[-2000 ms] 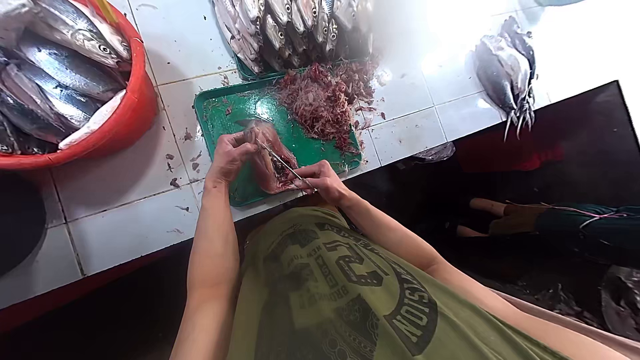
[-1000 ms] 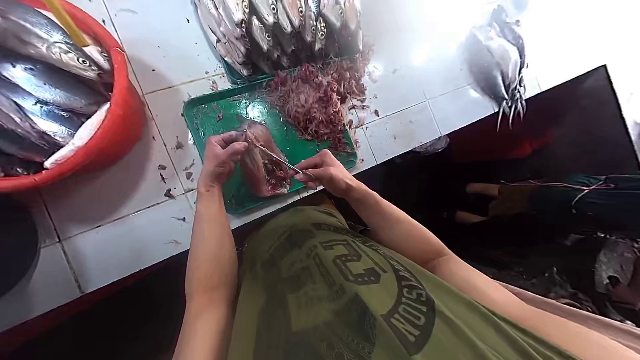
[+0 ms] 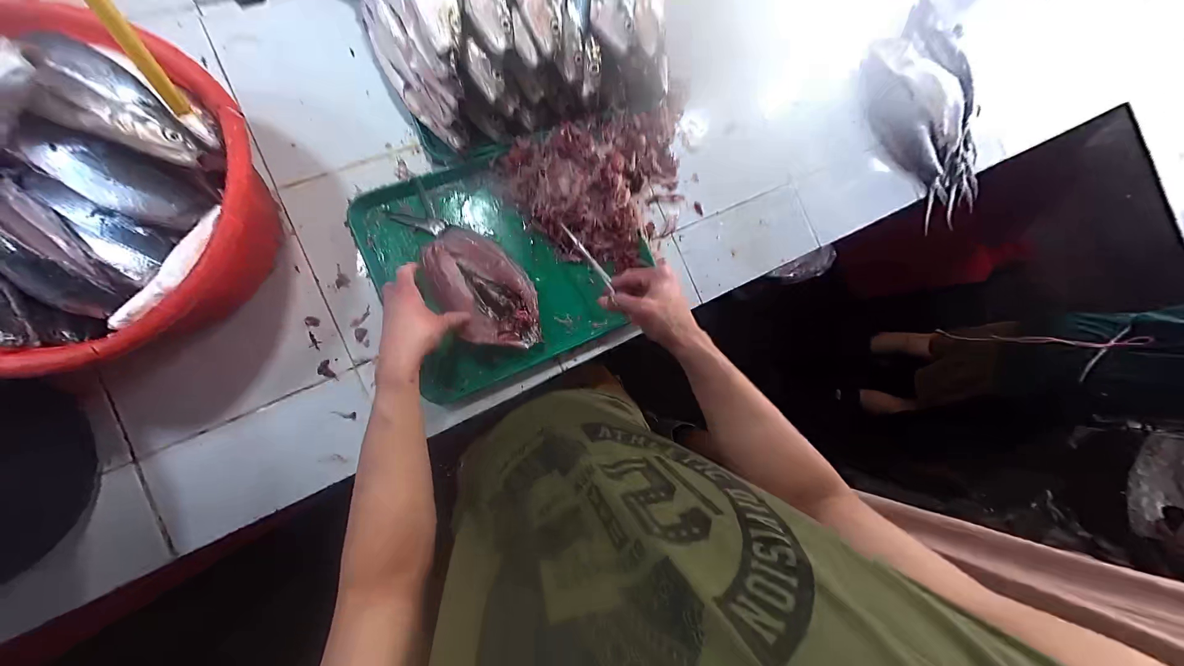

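A fish (image 3: pixel 481 287), split and spread with its inside up, lies on a green plastic tray (image 3: pixel 564 324), its tail toward the tray's far left corner. My left hand (image 3: pixel 412 319) rests at the fish's left edge, thumb and fingers apart around its lower side. In my right hand (image 3: pixel 643 294), at the tray's near right edge, is a thin metal tool (image 3: pixel 589 257); whether it is a knife or tweezers I cannot tell. The tool's tip reaches a heap of reddish fish scraps (image 3: pixel 597 180) on the tray's far right part.
Whole fish (image 3: pixel 527 46) are packed beyond the tray. At left stands a red plastic tub (image 3: pixel 264 250) of fish with a yellow handle (image 3: pixel 143 60). More fish (image 3: pixel 916 102) lie on the tiled counter (image 3: pixel 740 231) at right. A person's limbs (image 3: pixel 897 370) show below the counter.
My right hand has moved right, taking the tool from the fish to the scrap heap. My left hand has shifted from the fish's upper part down to its lower left edge.
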